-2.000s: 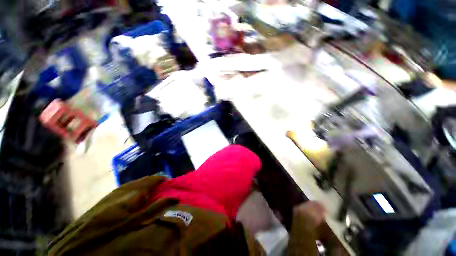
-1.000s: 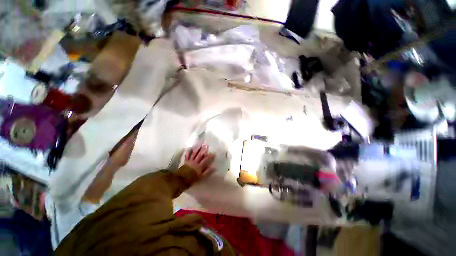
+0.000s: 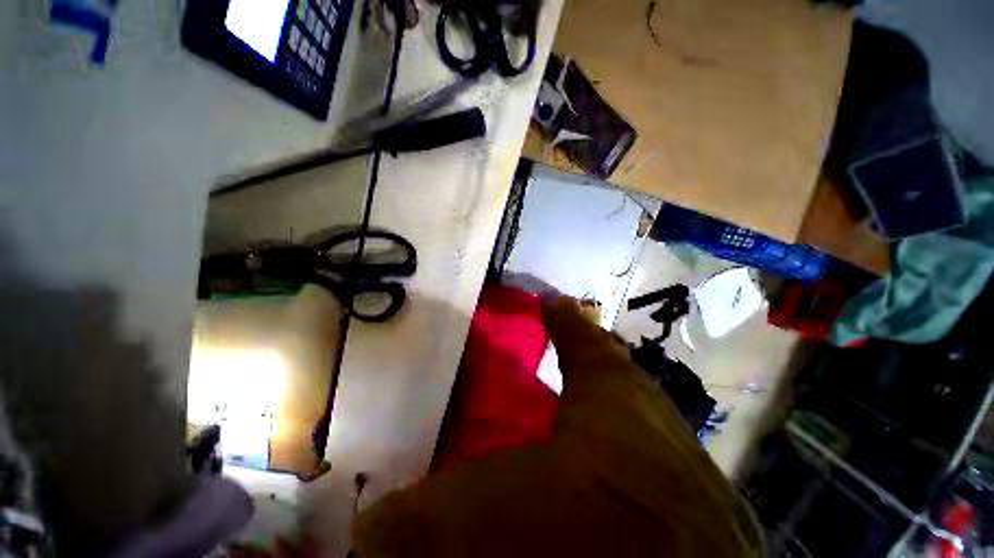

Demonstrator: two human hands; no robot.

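Note:
My right arm in a brown sleeve reaches up from the bottom edge, past the table's front edge; its hand cannot be made out. Blurred reddish fingers, seemingly my left hand, show at the bottom edge, cut off. Black-handled scissors lie on the pale sewing table, beside the lamp-lit needle area. A second pair of scissors and a black-handled tool lie further up. A lilac mass is at lower left. No fabric in a hand can be seen.
A keypad panel with lit screen is on the machine body at upper left. Red cloth lies beside my sleeve. Beyond the table edge are a brown board with a dark object, a blue crate and green cloth.
The view has swung to the right end of the table. The hand that lay spread on the pale fabric is gone from there, and the large fabric is out of view.

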